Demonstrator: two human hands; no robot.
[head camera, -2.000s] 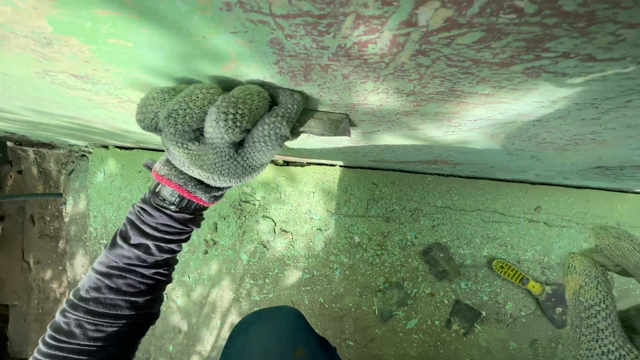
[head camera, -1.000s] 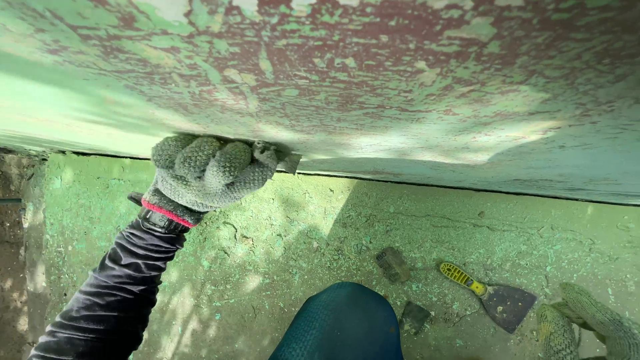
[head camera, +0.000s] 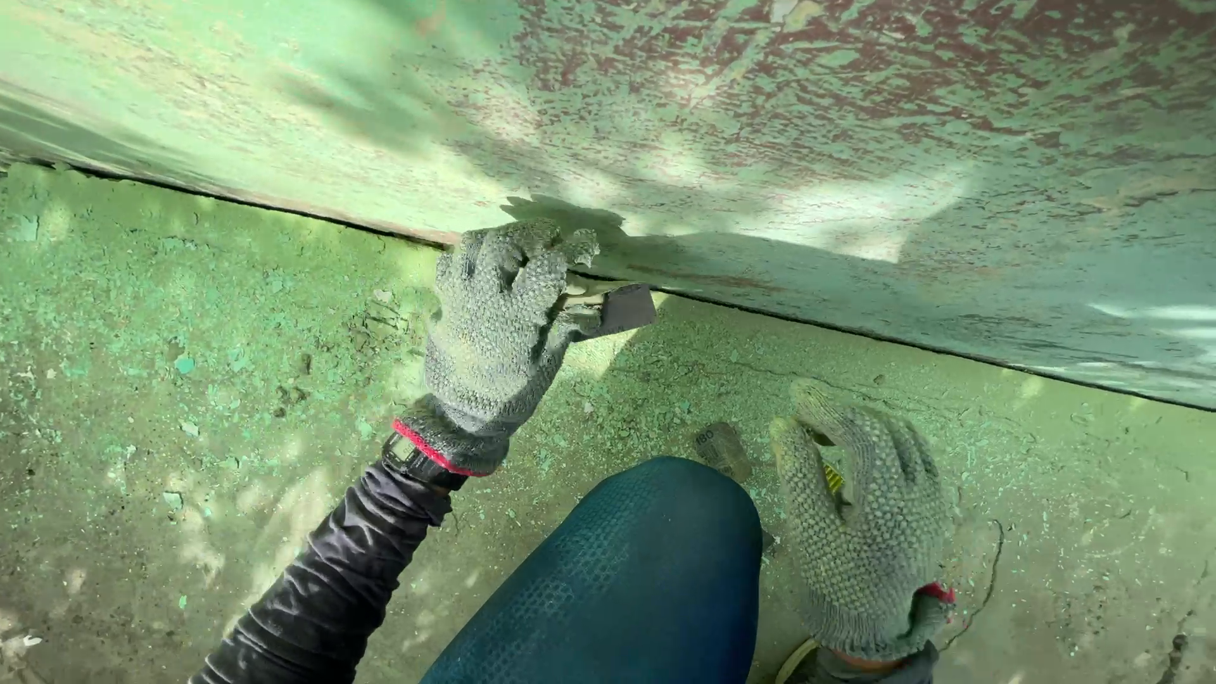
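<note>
My left hand (head camera: 503, 323), in a grey knitted glove with a red cuff edge, holds a folded piece of dark sandpaper (head camera: 627, 309) between thumb and fingers. It is at the base of the wall (head camera: 760, 114), whose green paint is worn to reddish patches. My right hand (head camera: 860, 513), gloved alike, hovers palm down over the floor with thumb and fingers apart. Beneath it shows a bit of the yellow handle of a putty knife (head camera: 833, 478); the blade is hidden. Another sandpaper piece (head camera: 722, 450) lies on the floor between my knee and the right hand.
My bent knee (head camera: 617, 560) in blue trousers takes up the lower middle. The green-painted concrete floor (head camera: 237, 380) is strewn with paint flakes and has cracks. A dark gap runs along the joint of wall and floor. Part of a shoe (head camera: 796, 660) shows at the bottom edge.
My left hand has come down from the wall face to the wall's foot, still with the sandpaper. My right hand has moved left, over the putty knife, which lay uncovered beside it before.
</note>
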